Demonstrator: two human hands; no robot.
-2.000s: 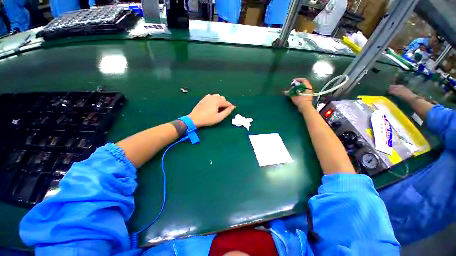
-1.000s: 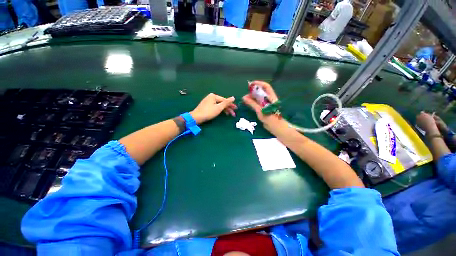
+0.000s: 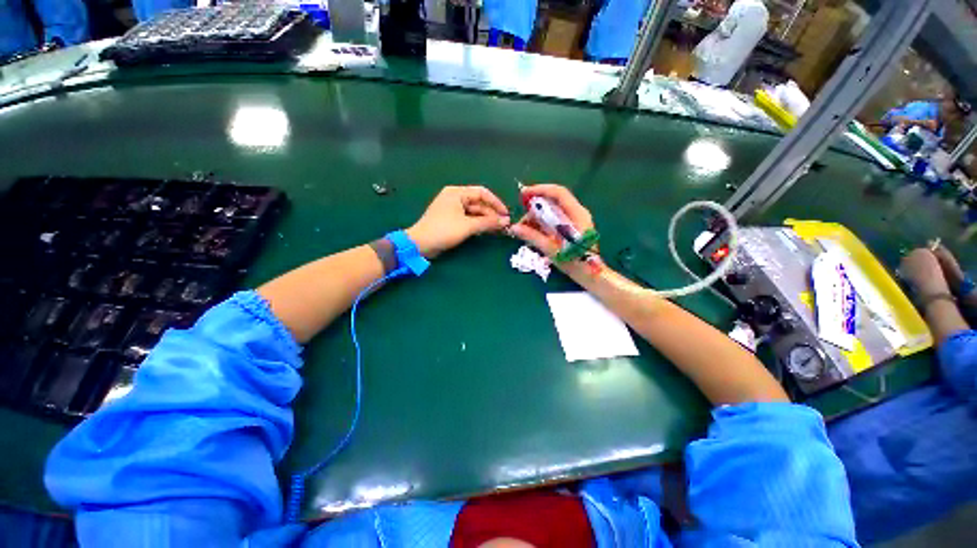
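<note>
My right hand (image 3: 557, 222) holds the glue dispensing syringe (image 3: 550, 214), a pink and white barrel with a green fitting towards my wrist. Its thin tip points up and away. A pale clear air hose (image 3: 675, 287) runs from it to the right. My left hand (image 3: 461, 217) has thumb and forefinger pinched together on something tiny and dark, too small to make out. The fingertips of both hands meet or nearly meet. A crumpled white tissue (image 3: 529, 261) lies just below my right fingers. A flat white paper sheet (image 3: 591, 325) lies nearer to me.
Black component trays (image 3: 139, 278) lie at the left, another stack (image 3: 209, 34) across the line. A grey dispenser controller (image 3: 766, 284) with a yellow tray (image 3: 911, 321) sits at the right beside a metal post (image 3: 820, 118). A small loose bit (image 3: 381, 188) lies ahead. Another person's hands show far right.
My right hand has come in from the right with the syringe and now meets my left fingertips. The syringe has turned so that its tip points forward. My left hand has shifted slightly.
</note>
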